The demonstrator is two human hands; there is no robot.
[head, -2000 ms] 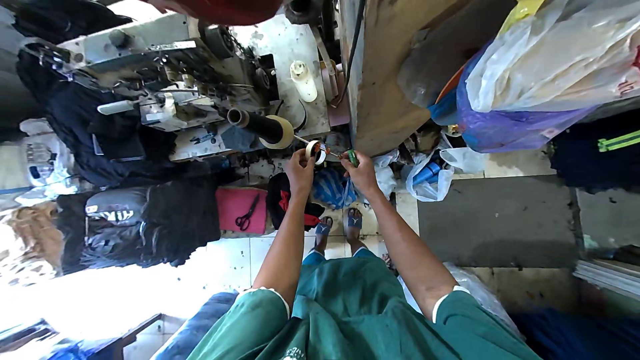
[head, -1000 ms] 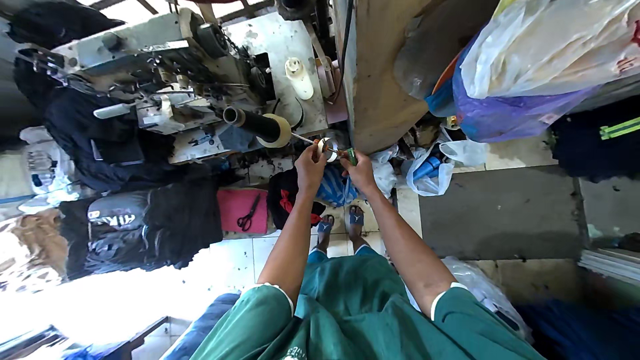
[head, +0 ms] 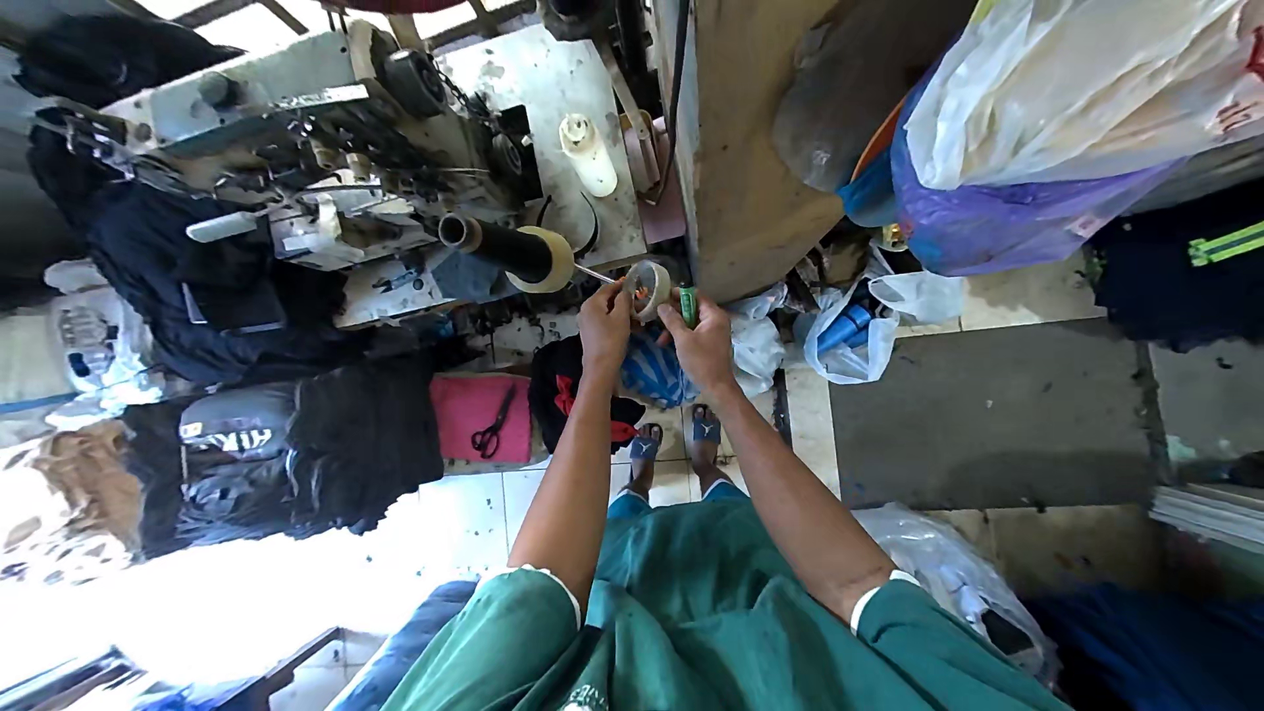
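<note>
My left hand [head: 604, 321] and my right hand [head: 703, 341] are close together over the floor, just in front of the sewing table. A round, pale-rimmed ring or small tub [head: 648, 290] is held in the fingers of my left hand, with small orange bits showing inside it. In my right hand is a small green object [head: 688, 305], upright between thumb and fingers; its kind is not clear. Left of the hands, a dark thread cone on a pale base [head: 538, 259] stands on a thin rod. The fingertips are partly hidden.
An industrial sewing machine [head: 326, 188] stands at the upper left. Black scissors [head: 488, 434] lie on a pink cloth [head: 454, 405]. A wooden panel [head: 750, 148] rises ahead, plastic bags [head: 1066, 109] hang at right, and a bag with blue items [head: 851, 336] is beyond my right hand.
The round ring has turned in my left hand, so that its opening shows more widely now. Both hands stay close together near the same place.
</note>
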